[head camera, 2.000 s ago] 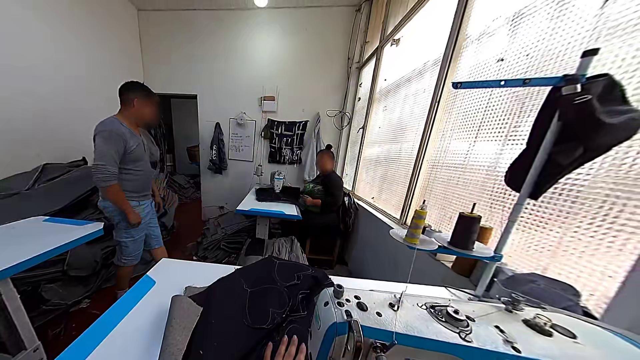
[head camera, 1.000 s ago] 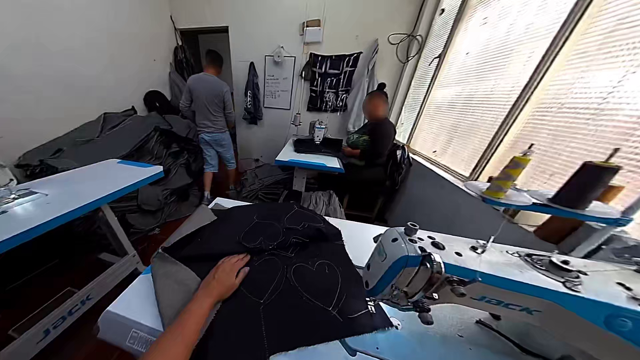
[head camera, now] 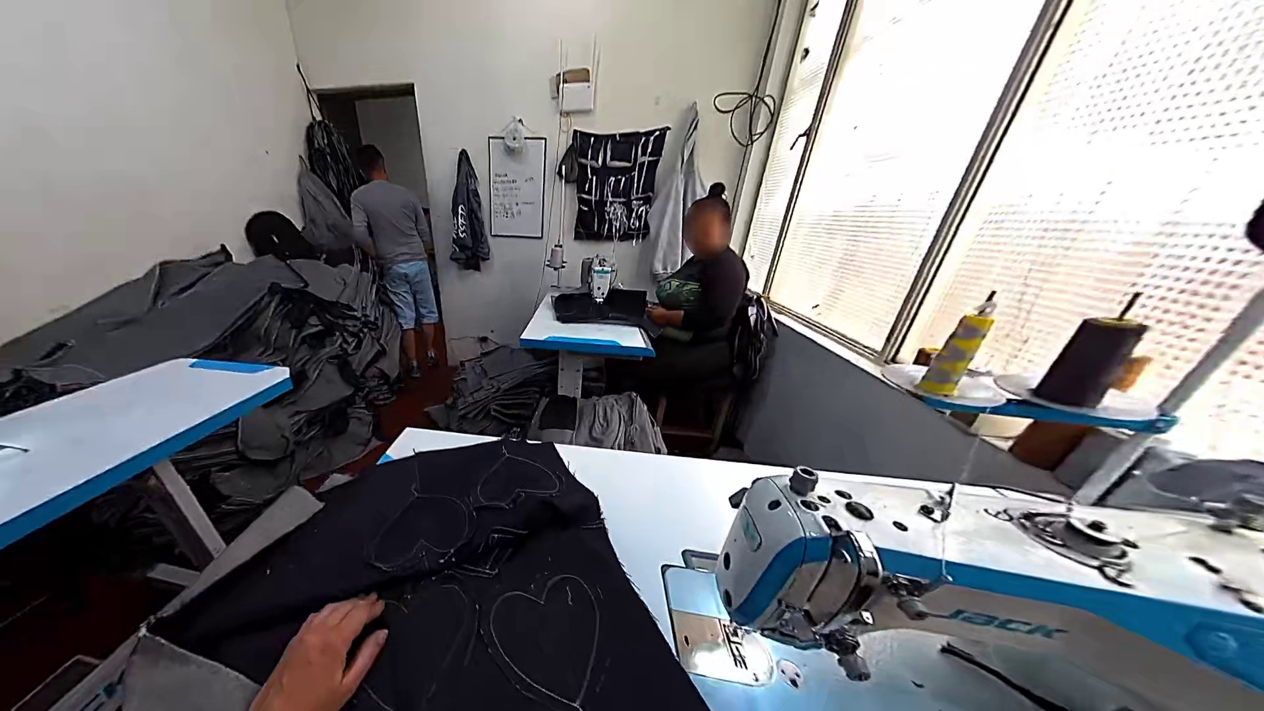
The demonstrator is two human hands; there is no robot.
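Observation:
My left hand (head camera: 324, 652) lies at the lower left on a dark fabric panel (head camera: 533, 553) stitched with light heart outlines, fingers resting on the cloth without gripping it. A grey underside of the cloth shows folded at its left edge. The panel spreads over the white sewing table (head camera: 632, 484), left of the head of a Jack industrial sewing machine (head camera: 790, 563). The needle plate (head camera: 721, 647) is bare of the panel. My right hand is not in view.
A thread stand holds a yellow-and-grey cone (head camera: 956, 355) and a dark cone (head camera: 1091, 363). Another white table (head camera: 128, 425) stands left, before piled grey fabric (head camera: 267, 346). One person (head camera: 716, 276) sits at a farther sewing machine (head camera: 599, 278); another person (head camera: 390, 237) stands by the doorway.
The standing person has moved from the left foreground to the doorway and turned their back. The heart-stitched panel, bunched beside the machine two seconds ago, is spread out flatter. The view has shifted.

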